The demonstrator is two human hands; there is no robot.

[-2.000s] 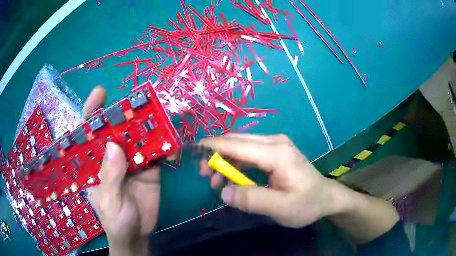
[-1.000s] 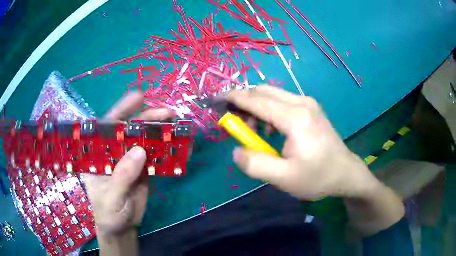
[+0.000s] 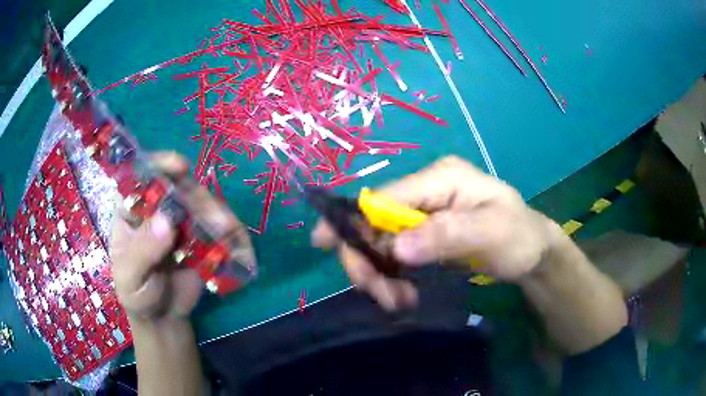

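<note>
My left hand point(image 3: 159, 255) holds a red PCB strip point(image 3: 116, 151), tilted steeply, its upper end at the top left and its lower end near the palm. The strip is blurred. My right hand point(image 3: 464, 224) holds diagonal cutters point(image 3: 391, 211) with yellow handles. Their dark jaws point up and left toward the scrap heap and are apart from the strip. Whether the jaws are open is too blurred to tell. A red PCB panel point(image 3: 58, 255) lies at the left, partly under the left hand and strip.
A heap of red break-off rails point(image 3: 302, 85) lies beyond the hands. Bubble wrap point(image 3: 93, 182) lies by the panel. Two long rail strips point(image 3: 515, 46) lie at the far right. A cardboard box point(image 3: 646, 271) and yellow-black floor tape point(image 3: 600, 224) are beyond the bench edge.
The strip has swung from roughly level to steeply tilted, its far end now raised at the top left. My right hand with the cutters has moved down, away from the scrap heap.
</note>
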